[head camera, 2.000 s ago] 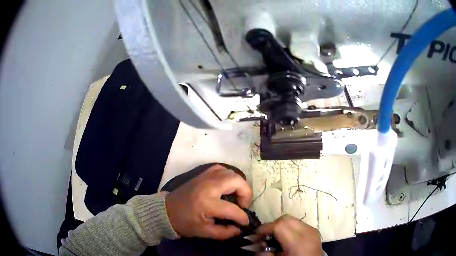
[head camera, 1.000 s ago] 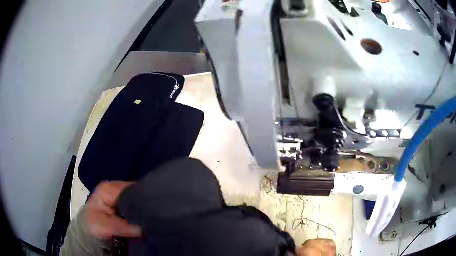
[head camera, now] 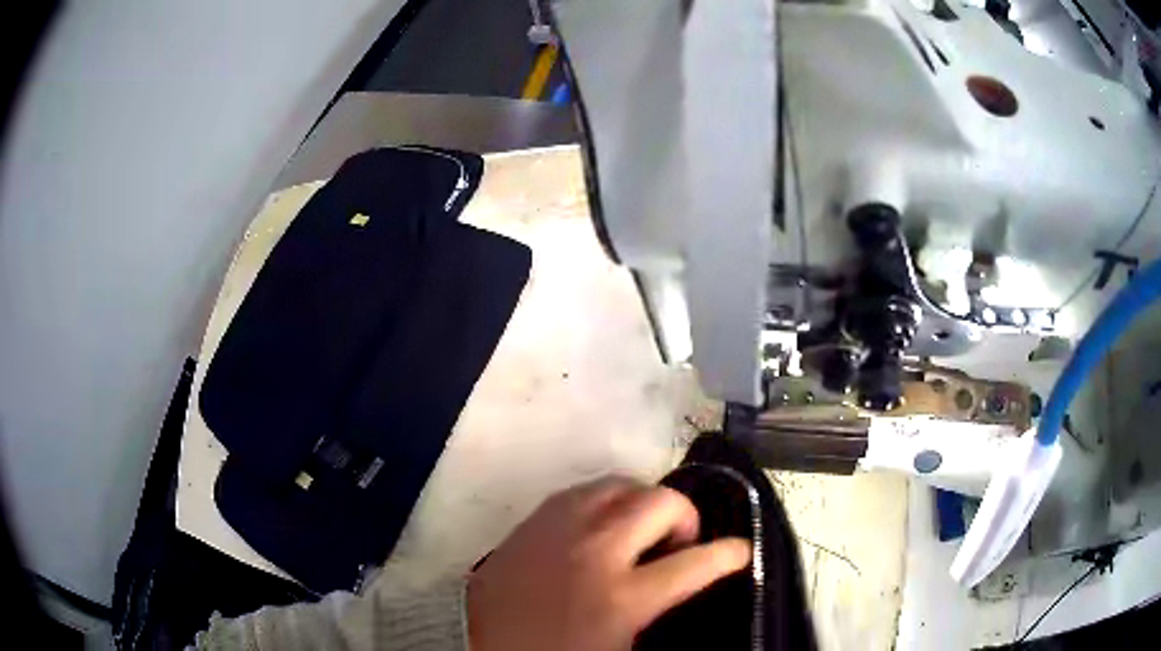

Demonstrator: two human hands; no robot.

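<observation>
A dark fabric workpiece [head camera: 792, 572] lies bunched at the bottom centre, its upper end just below the metal work plate. A silvery zip [head camera: 758, 547] curves along it. My left hand [head camera: 592, 560] lies on the workpiece with its fingers bent on the fabric beside the zip; it is slightly blurred. My right hand is not in view. The thread snips are not in view.
Flat navy panels [head camera: 357, 331] with small yellow labels lie at the left of the cream table [head camera: 548, 369]. The white machine head [head camera: 891, 140] fills the upper right. The ridged work plate [head camera: 809, 445] sits below the needle area. A blue hose [head camera: 1105, 333] hangs at the right.
The view has shifted left. The workpiece has moved from spread out at lower left to near the work plate, its zip now showing. My left hand moved right with it; my right hand left the picture.
</observation>
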